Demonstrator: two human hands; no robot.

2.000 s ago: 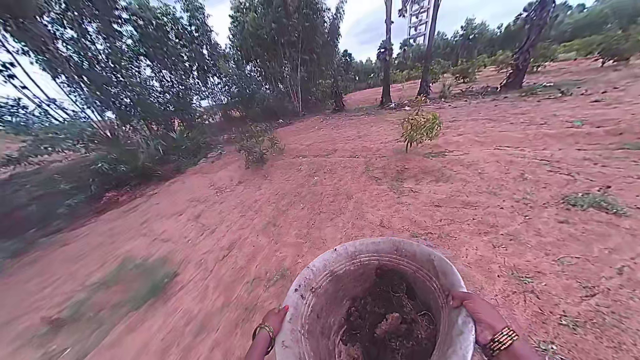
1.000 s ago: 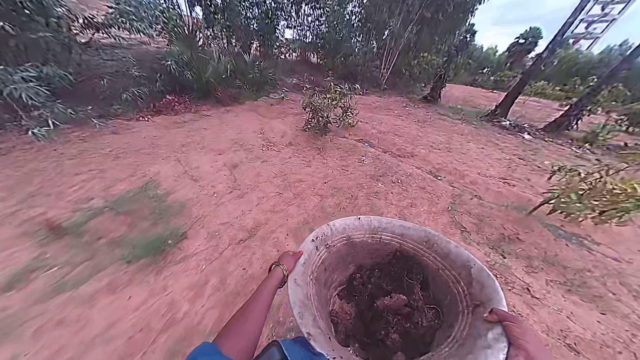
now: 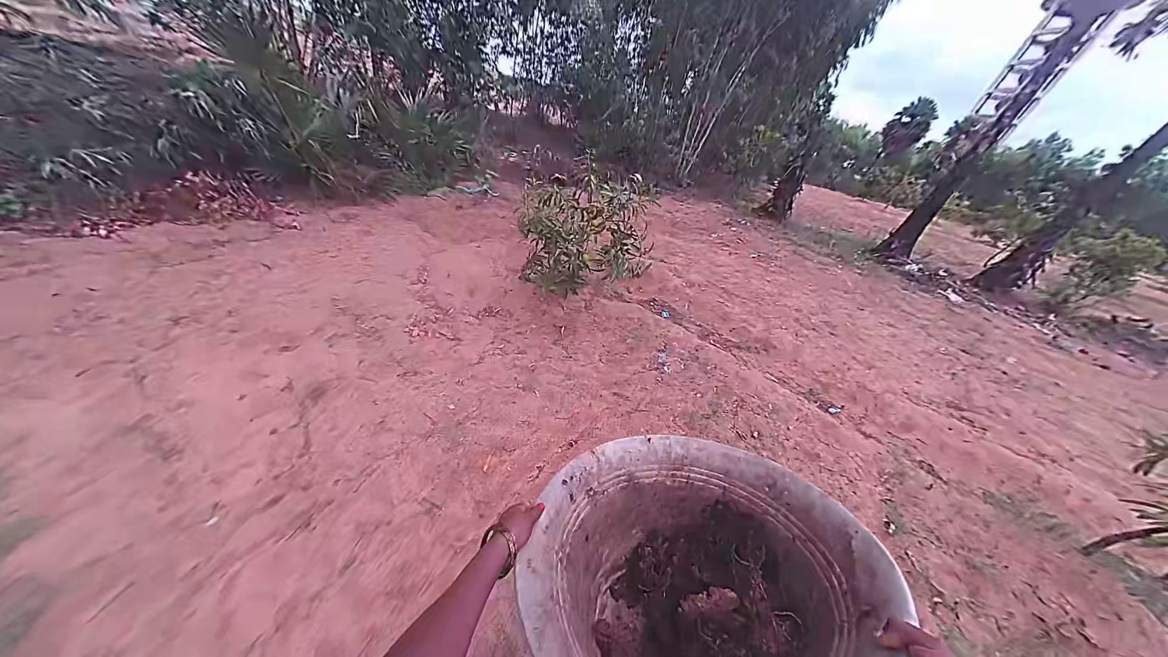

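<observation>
A wide round basin (image 3: 639, 453), pale and dirt-stained with ridges inside its rim, is at the bottom of the head view, right of centre. Dark soil with root-like strands and a lighter clump (image 3: 710, 602) lies inside it. On the basin's left rim, my left hand (image 3: 522, 522) grips the edge, bangles at its wrist. My right hand (image 3: 905, 636) grips the lower right rim; only part of it shows, the rest being cut off by the frame. The basin's lower side is out of view.
Reddish bare ground surrounds the basin. A leafy bush (image 3: 584, 228) stands ahead, with dense shrubs (image 3: 365, 137) behind and to the left. Leaning tree trunks (image 3: 949, 182) rise at the right beside litter. Another plant's leaves (image 3: 1141, 520) reach in at the right edge.
The view has swung left and moved forward; the bush ahead now appears nearer. Both hands have stayed on the basin's rim, and the soil is still inside.
</observation>
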